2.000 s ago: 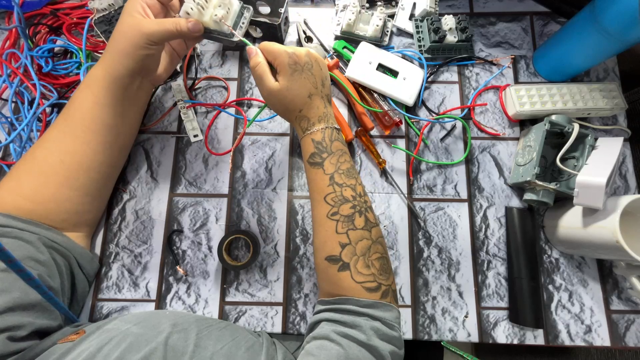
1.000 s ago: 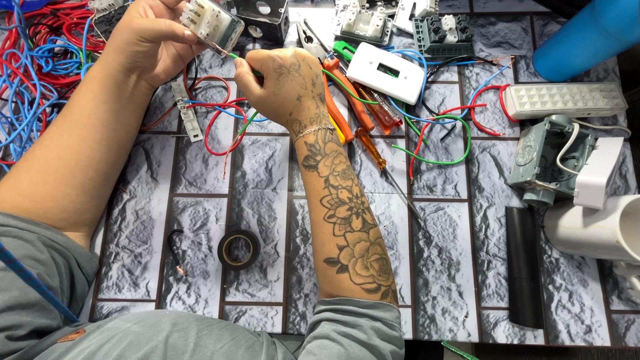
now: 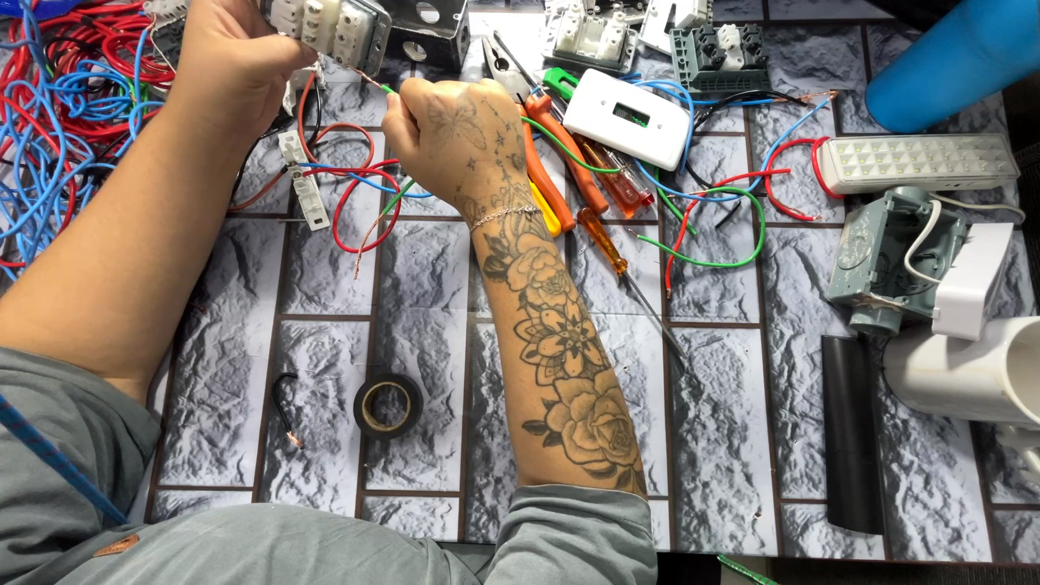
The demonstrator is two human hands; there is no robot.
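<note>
At the top edge, my left hand (image 3: pixel 236 69) grips a grey and white electrical wiring module (image 3: pixel 329 31) by its lower left side. To its right, my right hand (image 3: pixel 455 134) is closed on a green insulated wire (image 3: pixel 569 154), whose bare copper end points up at the module's lower edge. Whether the copper touches a terminal I cannot tell. Beside my right hand lie orange-handled pliers (image 3: pixel 573 150), a screwdriver with an amber handle (image 3: pixel 601 240) and a white cover plate (image 3: pixel 626 119). Below my left hand is a white terminal strip (image 3: pixel 303 180) among red and blue wires.
Tangled red and blue wires (image 3: pixel 89 97) fill the upper left. Black tape (image 3: pixel 388 406) lies near the front. More modules (image 3: pixel 719 61) are at the top. On the right are a blue cylinder (image 3: pixel 951 61), an LED light (image 3: pixel 918 161), a grey junction box (image 3: pixel 886 256) and white pipe (image 3: pixel 951 370).
The module in my left hand has turned and now tilts differently. My right hand has shifted slightly lower since the first frame, still with the green wire in it.
</note>
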